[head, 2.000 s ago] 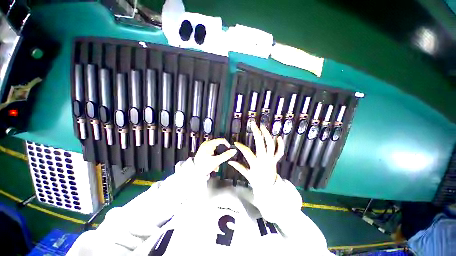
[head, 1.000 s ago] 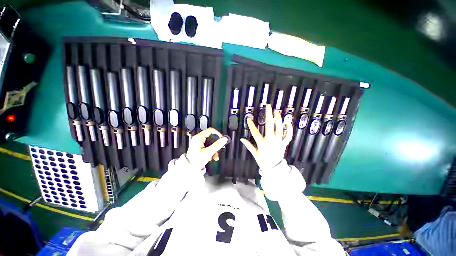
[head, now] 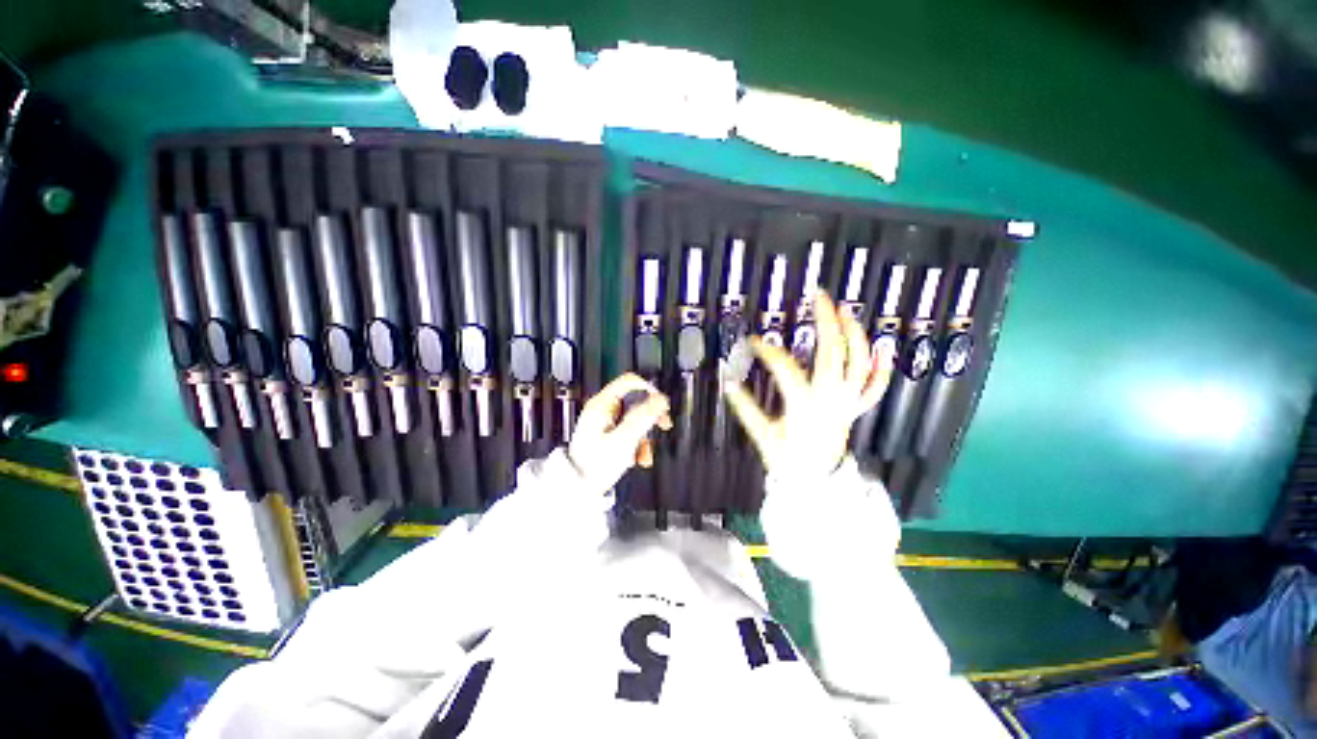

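Two black ribbed trays lie side by side, the left tray point(head: 383, 145) and the right tray point(head: 997, 289), each with a row of wand units. My right hand point(head: 820, 397) is over the right tray, its thumb and index fingertips at the oval of the third unit point(head: 737, 274); whether they grip a cover is unclear. The second unit's oval point(head: 692, 345) looks plain grey. Several ovals further right look shiny and mottled. My left hand point(head: 618, 433) is curled at the gap between the trays, thumb and index close together; what it holds is hidden.
A white strip with two black ovals point(head: 556, 87) and folded papers point(head: 664, 90) lie along the bench's rear. A white sheet with rows of dark ovals point(head: 181, 546) is at lower left. A button box point(head: 55, 260) stands at the left edge. Part of a person point(head: 1257, 635) shows at lower right.
My right hand has moved from the second unit towards the third. The second unit's oval, pale-rimmed and bright before, now looks plain grey. The dark piece at my left fingertips no longer shows clearly.
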